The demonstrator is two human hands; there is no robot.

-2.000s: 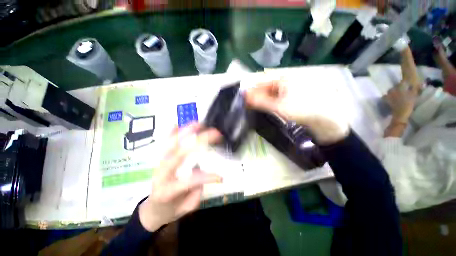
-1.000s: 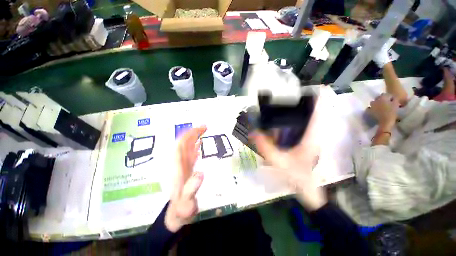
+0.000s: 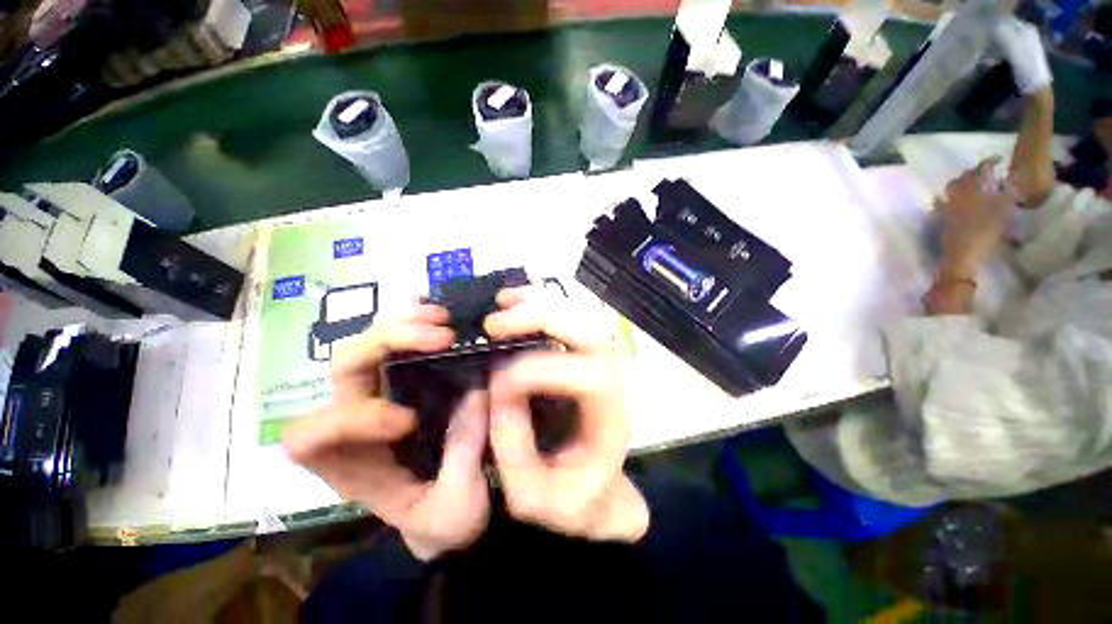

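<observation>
A black carton (image 3: 427, 396) is held low over the printed cardboard, close in front of me. My left hand (image 3: 396, 427) grips its left side and my right hand (image 3: 561, 421) grips its right side. The fingers of both hands are at the black flaps (image 3: 478, 299) on its far end, and the thumbs are close together on the near face. Much of the carton is hidden by my hands. A fanned pile of flat black carton blanks (image 3: 701, 287) lies to the right on the bench.
Wrapped cylinders (image 3: 501, 128) stand along the green belt (image 3: 268, 134), with an upright black carton (image 3: 693, 79) with a raised white lid. Erected cartons (image 3: 171, 262) and another black blank pile (image 3: 67, 408) are at left. A person in a pale sleeve (image 3: 1000, 390) sits at right.
The carton has moved from the right to in front of my body, and both hands now hold it. My left hand was empty before. An upright white-lidded carton stands on the belt, absent two seconds ago.
</observation>
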